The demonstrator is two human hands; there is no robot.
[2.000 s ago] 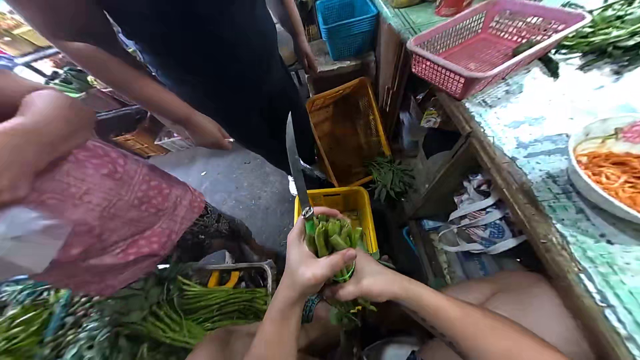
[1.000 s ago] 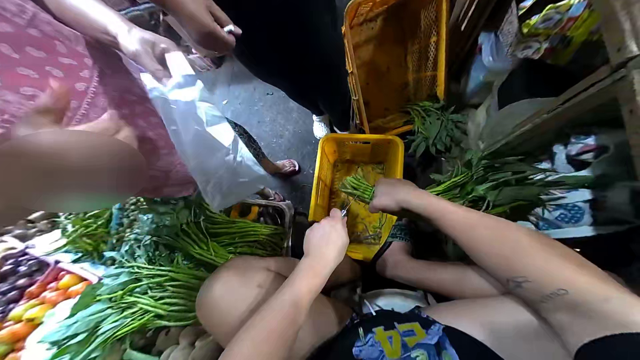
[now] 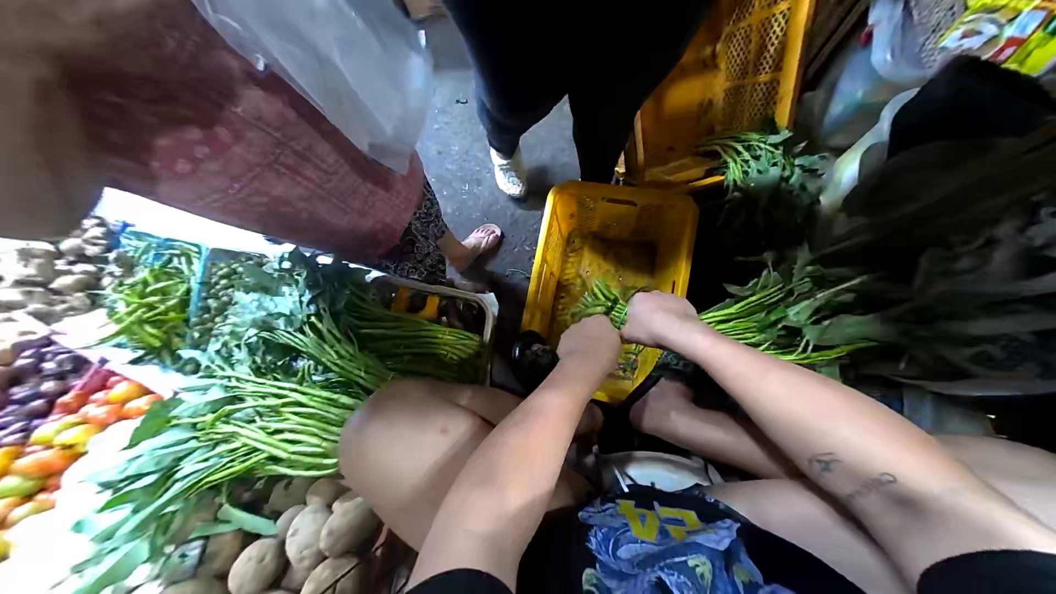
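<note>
My right hand is closed around a bunch of leafy green stems over a yellow plastic crate. The cut stem ends stick out on the left of the fist, and the leafy part fans out to the right, past my forearm. My left hand is curled close against the right one, just below the stem ends. What its fingers hold is hidden; no blade shows.
Long green stems, potatoes and tomatoes lie at left. One person in dark trousers stands beyond the crate, another in a red patterned garment at upper left. An orange crate and more greens are at upper right.
Two seconds ago a knife and short green vegetables were at my hands. Since one second ago, my left hand has come up against my right hand and the bunch. The view has shifted.
</note>
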